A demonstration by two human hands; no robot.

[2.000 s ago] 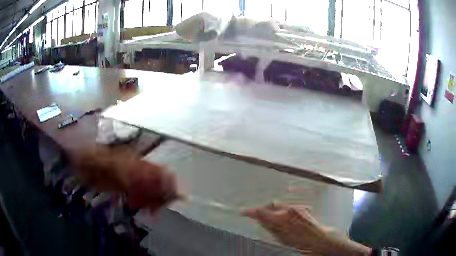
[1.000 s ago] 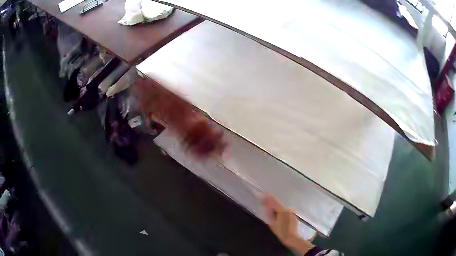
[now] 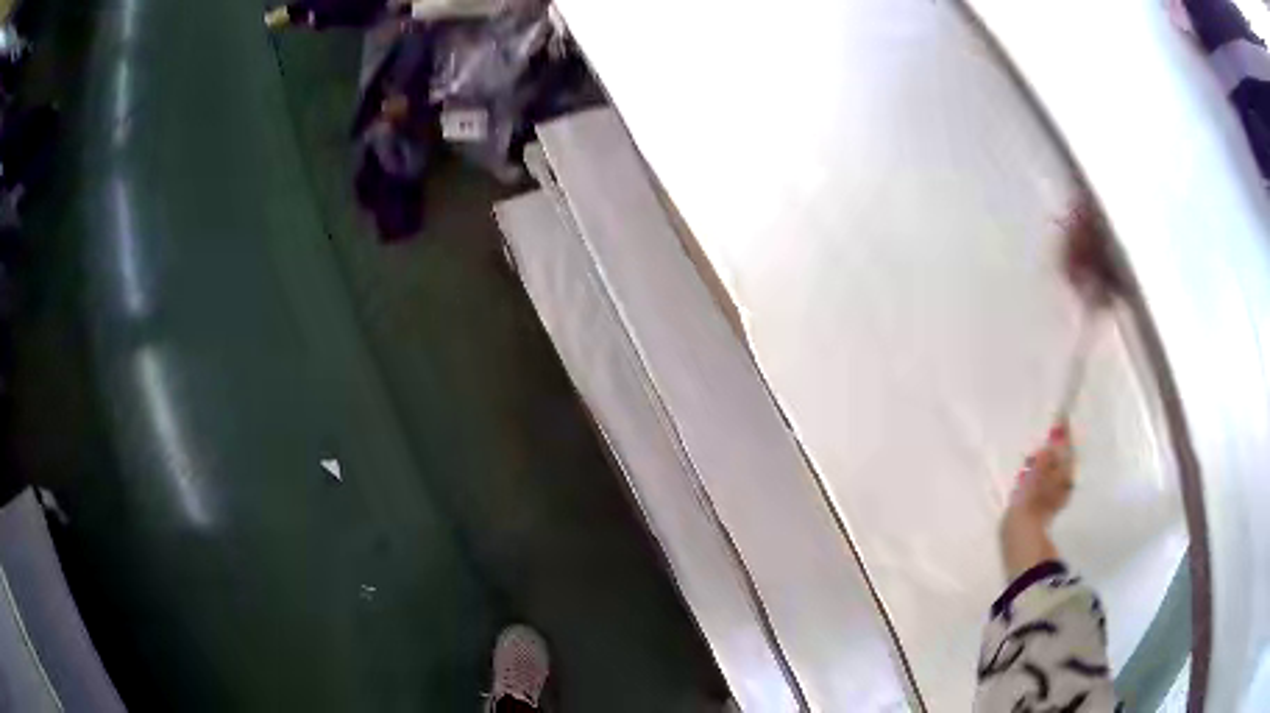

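Observation:
My right hand (image 3: 1045, 481) is at the right of the view, bare, closed around the thin pale handle of the feather duster (image 3: 1092, 265). The duster's reddish-brown plume is blurred and lies over the white-covered board (image 3: 891, 293), close to the brown edge of the board above it. Part of the plume seems hidden behind that edge. My left hand is out of the picture.
Lower pale boards (image 3: 669, 376) stick out in steps at the centre. The green floor (image 3: 265, 348) has small white scraps (image 3: 332, 469). A shoe (image 3: 520, 663) shows at the bottom. Dark garments and plastic bags (image 3: 488, 70) are at the top. A pale surface (image 3: 42, 599) is at lower left.
The view has turned down, showing more floor. My right hand and the duster have moved from the lower boards' left edge to the right, over the wider white board beside the upper one.

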